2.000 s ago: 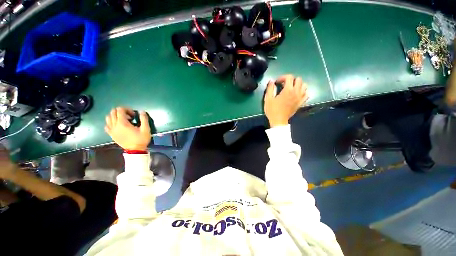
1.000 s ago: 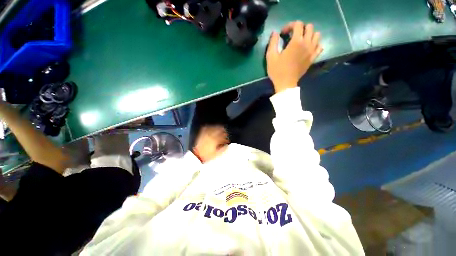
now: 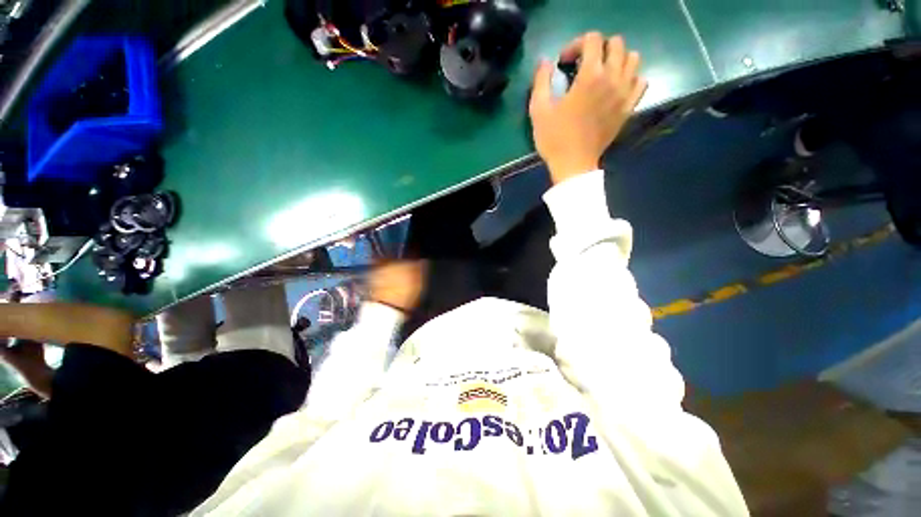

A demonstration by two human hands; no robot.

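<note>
My right hand (image 3: 586,106) rests at the bench's front edge, its fingers curled around a small black, glossy part (image 3: 566,76) that is mostly hidden by the hand. My left hand (image 3: 399,285) is low, below the bench edge near my lap. It is small and blurred, and whether it holds anything cannot be told. Black ball housings (image 3: 480,61) with thin coloured wires and white plugs are piled left of my right hand, cut off by the top edge of the picture.
The green bench (image 3: 303,131) runs across the view. A blue bin (image 3: 96,106) and a heap of black rings (image 3: 133,240) are at the left. A neighbour's bare arm (image 3: 71,325) is at lower left. A round metal stool base (image 3: 788,220) stands on the floor at right.
My left hand has left the bench edge and moved down and right, towards my lap. The view has shifted, so the housings sit nearer the top. My right hand stays at the bench edge.
</note>
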